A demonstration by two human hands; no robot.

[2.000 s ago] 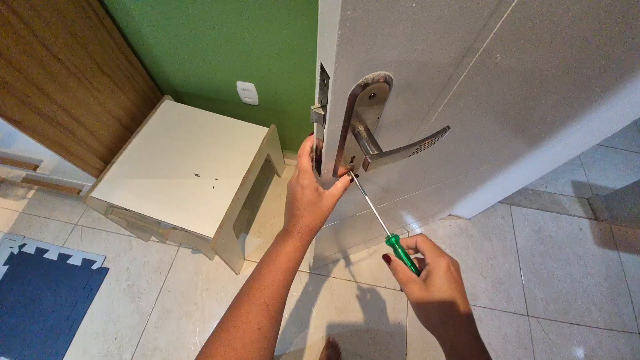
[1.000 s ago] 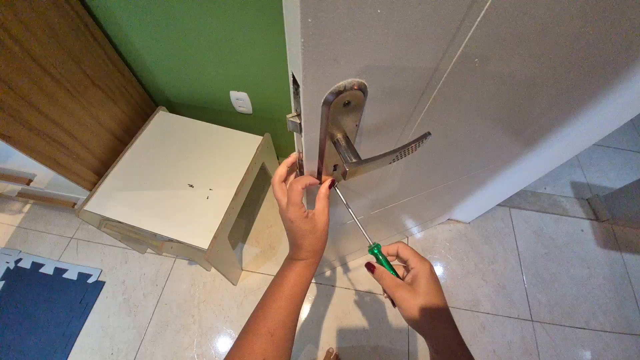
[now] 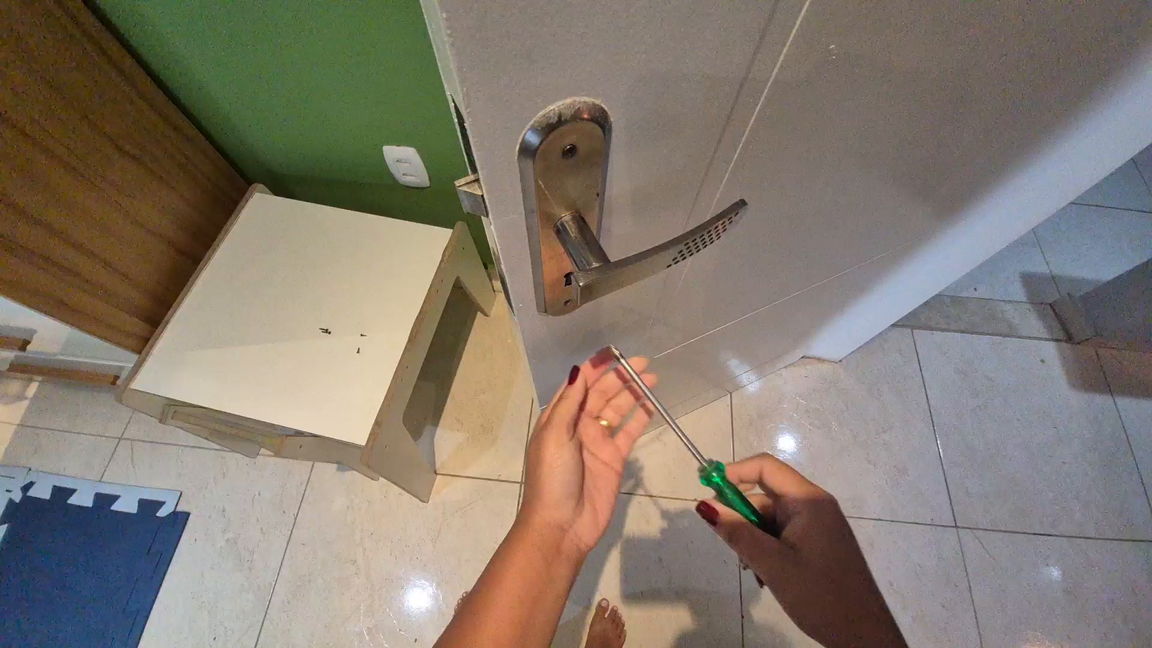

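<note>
My right hand point(image 3: 783, 522) grips the green handle of a screwdriver point(image 3: 670, 418), whose metal shaft points up and left. My left hand point(image 3: 589, 441) is palm up beside the shaft, its fingers around the screwdriver tip; whether a screw lies at the fingertips cannot be told. Above both hands, a metal lever handle point(image 3: 666, 256) on its long backplate point(image 3: 567, 193) is mounted on the pale door point(image 3: 810, 162). The tip is apart from the backplate, a little below it. A latch bolt point(image 3: 470, 195) sticks out of the door's edge.
A low white-topped table point(image 3: 288, 297) stands left of the door with several small dark screws point(image 3: 342, 335) on it. Behind are a green wall with an outlet point(image 3: 406, 166) and a wooden panel point(image 3: 99, 171). A blue foam mat point(image 3: 85, 567) lies on the tiled floor, lower left.
Both hands have moved down, away from the bottom of the backplate, where the screwdriver tip was before. The left hand has turned palm up with its fingers spread more.
</note>
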